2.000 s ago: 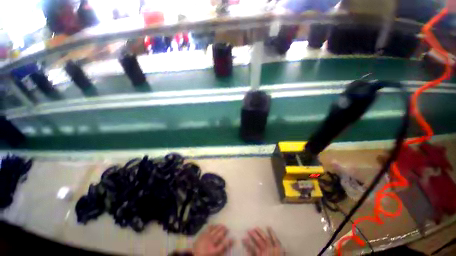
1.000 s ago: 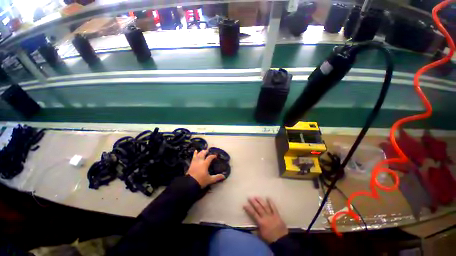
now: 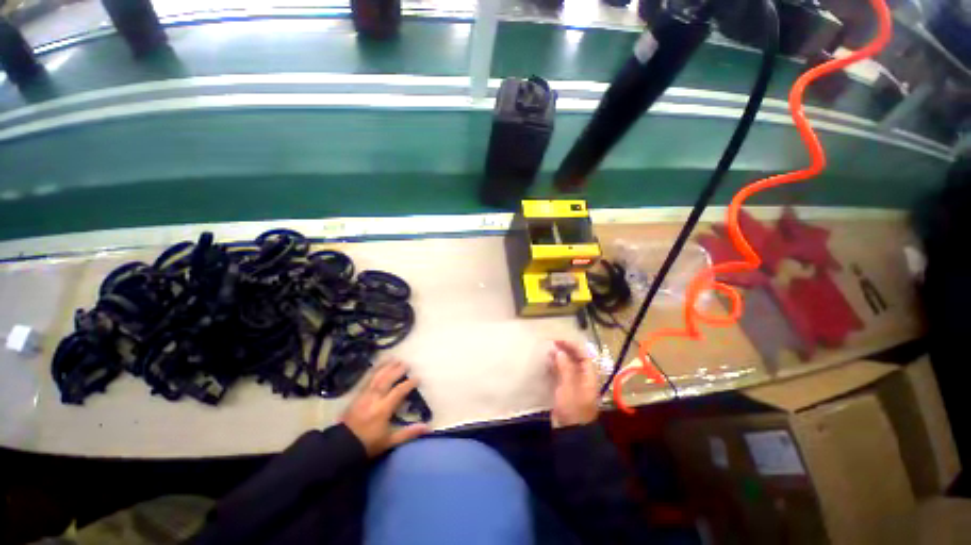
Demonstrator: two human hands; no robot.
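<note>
My left hand is at the front edge of the bench, with its fingers and thumb around a black curved handle. A tangled pile of black handles lies just left of and behind it. My right hand is over the bench edge to the right, fingers loosely curled, with nothing visible in it. A black box-shaped housing stands upright on the green belt. The black electric screwdriver hangs tilted, right of the housing. The yellow-and-black screw feeder sits on the bench below them.
A coiled orange air hose and a black cable hang at the right. Red pieces, pliers and a crumpled clear bag lie on the bench. An open carton is at lower right. More housings stand behind.
My left hand has moved from the pile's right side to the bench edge with a handle. My right hand has lifted and curled its fingers. The view has shifted right and down.
</note>
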